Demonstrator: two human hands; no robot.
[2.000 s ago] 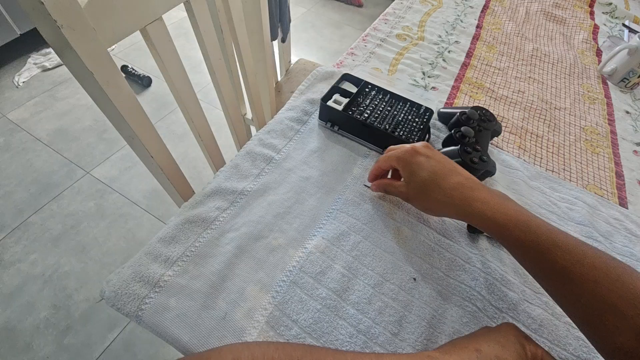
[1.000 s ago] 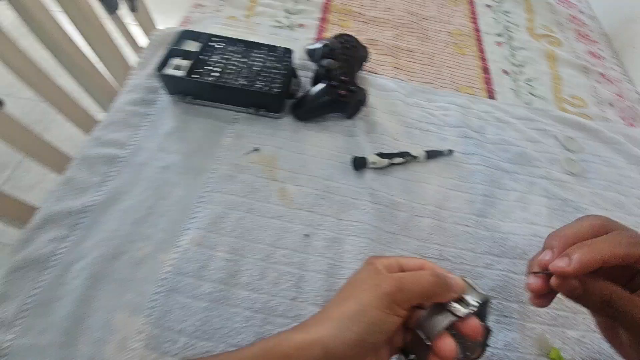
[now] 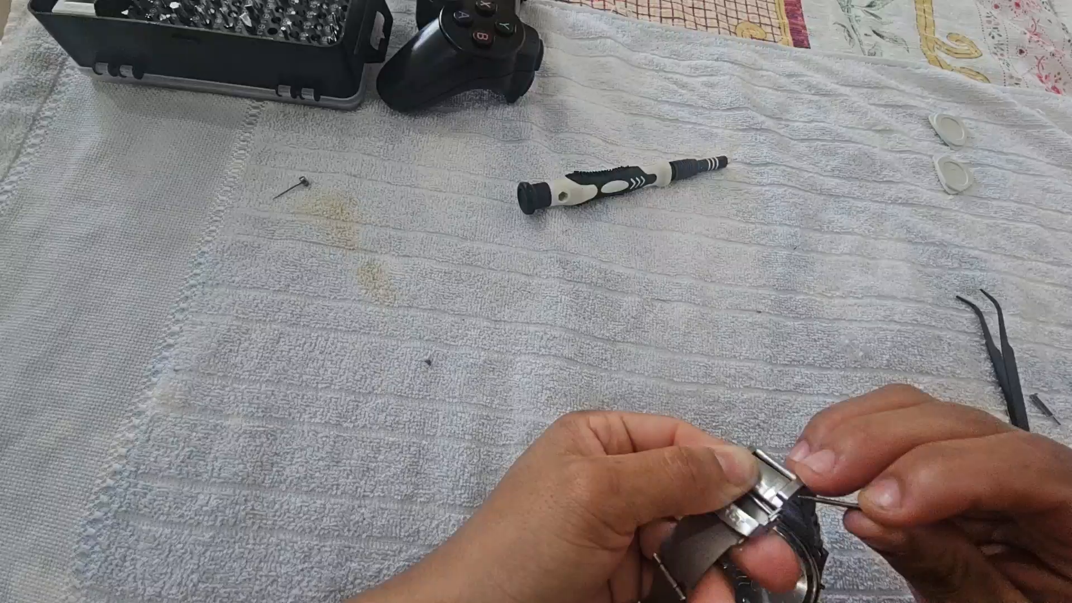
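My left hand holds a wristwatch by its metal clasp, thumb on top, at the lower right. My right hand pinches a thin dark metal pin whose tip meets the edge of the clasp. A black and white precision screwdriver handle lies on the towel above the hands. Curved-tip black tweezers rest at the right, with a small screw-like piece beside them. Another thin pin with a head lies at the upper left, and a tiny dark speck nearer the middle.
A black case of screwdriver bits stands at the top left, beside a black game controller. Two small pale discs lie at the upper right. A light ribbed towel covers the table over a patterned tablecloth.
My right hand was near the bit case two seconds ago; it is now at the watch clasp. One second ago my hands were apart; now the pin meets the clasp. The view has shifted.
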